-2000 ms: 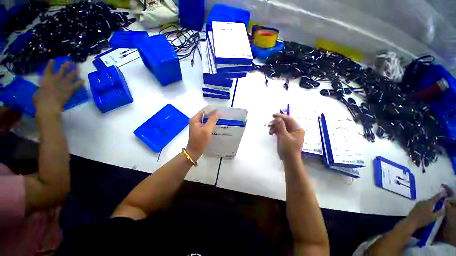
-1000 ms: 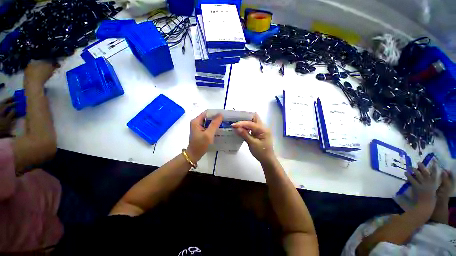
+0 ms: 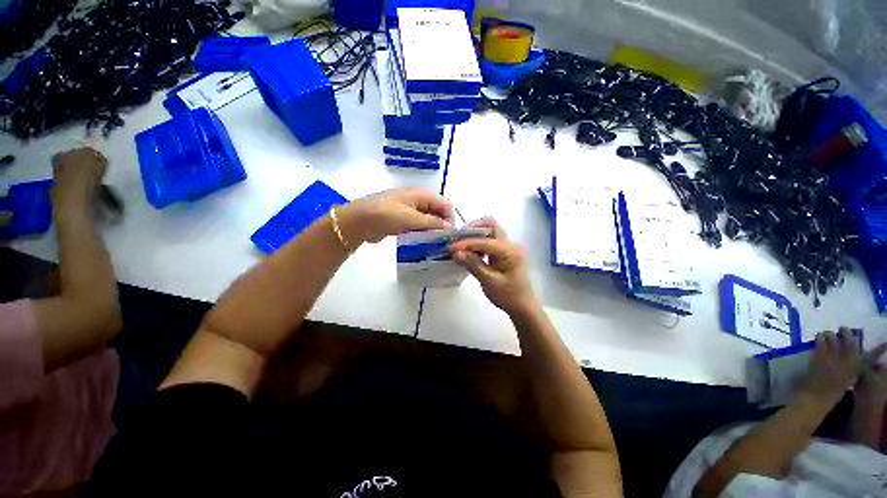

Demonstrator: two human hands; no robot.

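Note:
A white retail box with a blue band (image 3: 428, 270) stands at the front edge of the bench before me. My left hand (image 3: 404, 214) reaches over its top from the left, fingertips at the upper flap. My right hand (image 3: 494, 261) grips the box's top right corner between thumb and fingers. The fingertips of both hands nearly meet at the open end; what lies between them is too small to tell. The far side of the box is hidden.
Stacked cartons (image 3: 438, 49) stand ahead, and leaning cartons (image 3: 656, 243) are at right. Blue trays (image 3: 297, 92) and a flat blue tray (image 3: 297, 216) lie left. Black cable heaps (image 3: 622, 117) spread behind. A tape roll (image 3: 507, 43) is at the back. Neighbours' hands work at both sides.
My right hand has come from the right onto the box. My left hand has shifted from the box's left side to over its top. The right neighbour now holds a box.

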